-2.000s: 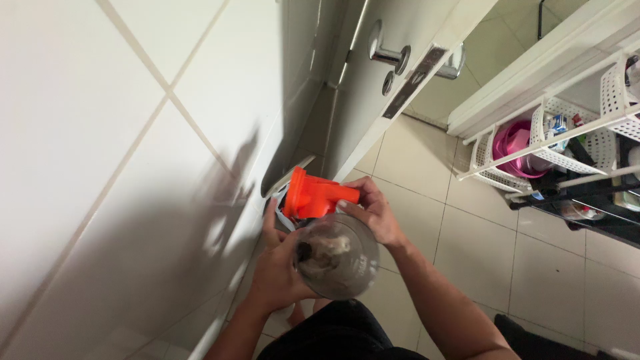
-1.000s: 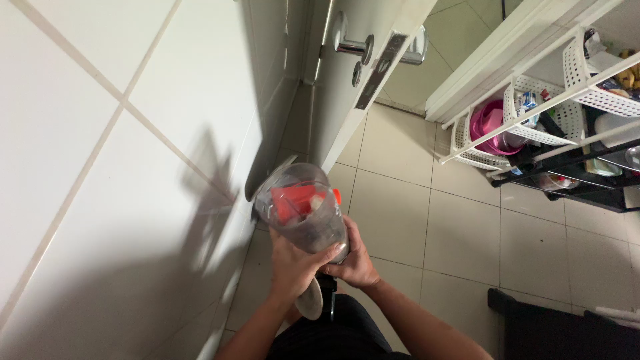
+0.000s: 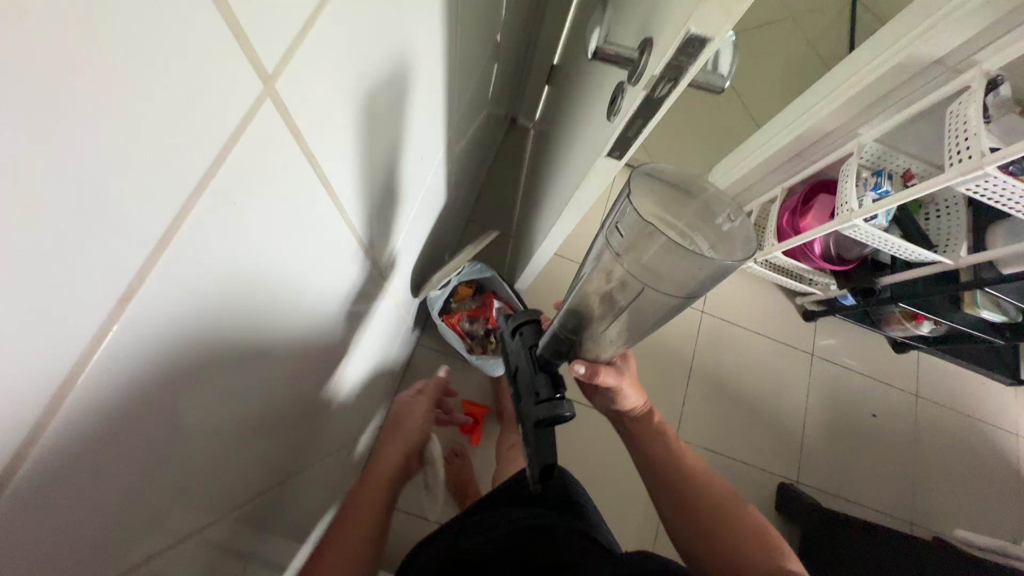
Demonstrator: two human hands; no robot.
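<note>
My right hand (image 3: 612,384) grips the lower end of a clear plastic vacuum cleaner dust container (image 3: 652,252), which tilts up to the right with grey dust inside. A black plastic fitting (image 3: 538,384) is at its lower end. My left hand (image 3: 428,404) is apart from the container, its fingers spread; a whitish, blurred round thing (image 3: 433,476) shows beside its wrist. An orange plastic part (image 3: 475,422) appears just beyond the left fingertips, low near my feet; whether they touch it I cannot tell. Beyond the hands stands a lined waste bin (image 3: 436,300) with wrappers and dust in it.
A white tiled wall (image 3: 184,184) runs along the left. An open door (image 3: 596,172) with metal handles stands ahead. On the right is a rack (image 3: 888,200) with white perforated baskets and a pink bowl (image 3: 816,220). A dark item (image 3: 864,528) lies at lower right.
The container has moved right, away from the bin, and its wide end now points up and right. My left hand has come off it. The orange part, seen at the container before, is now low near my feet.
</note>
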